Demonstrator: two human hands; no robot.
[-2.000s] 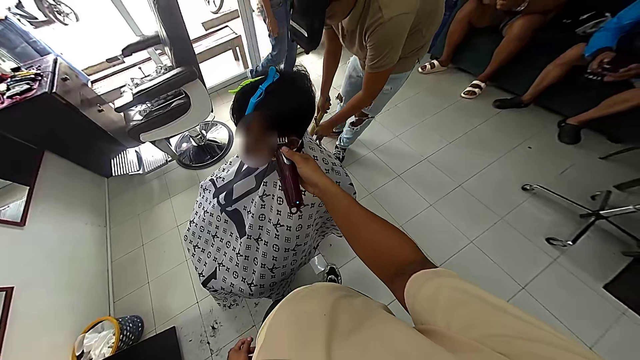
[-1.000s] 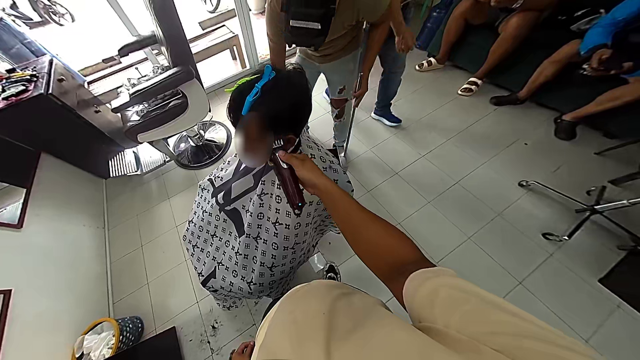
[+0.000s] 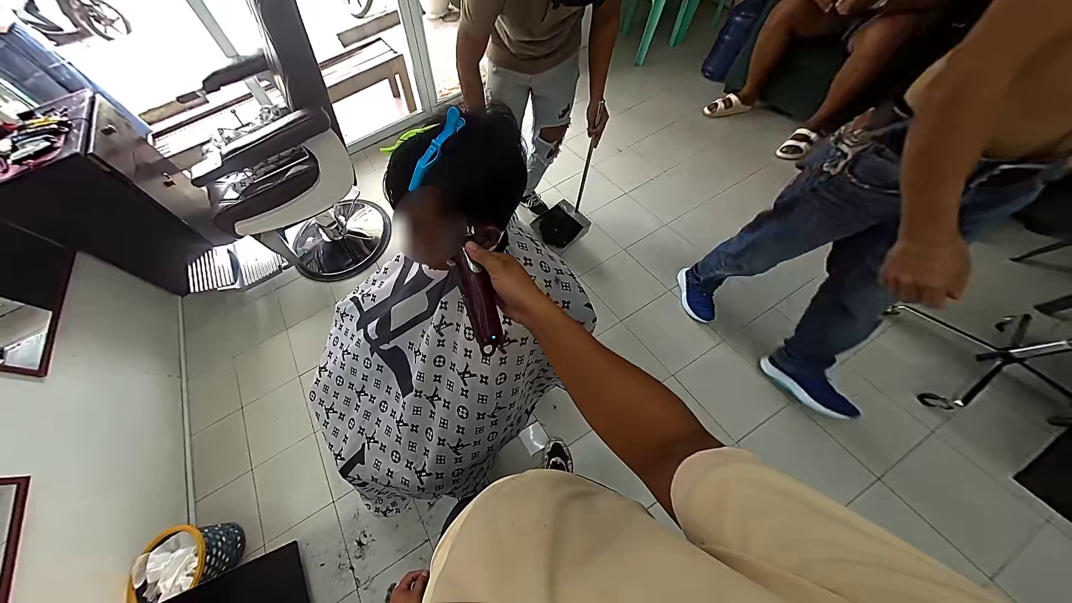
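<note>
My right hand (image 3: 507,280) is closed around a dark red hair clipper (image 3: 480,306), its top end at the side of a seated person's head near the ear. Blue hair clips (image 3: 437,149) and a green clip (image 3: 406,138) hold up the person's black hair (image 3: 486,159). A white barber cape (image 3: 444,410) with a dark pattern covers the body. Low at the bottom edge, only part of my left hand (image 3: 409,586) shows beside my beige shirt; whether it holds anything is hidden.
A barber chair (image 3: 276,167) and a dark cabinet (image 3: 109,167) stand at left. Behind the seated person, someone holds a long-handled dustpan (image 3: 561,224). Another person in jeans (image 3: 804,226) is at right, near a wheeled stool base (image 3: 997,356). A wastebasket (image 3: 222,548) sits lower left.
The person in jeans and blue shoes has moved from behind the seated person to the right side. The other standing person has straightened since the earliest frame. My right hand keeps the clipper near the ear.
</note>
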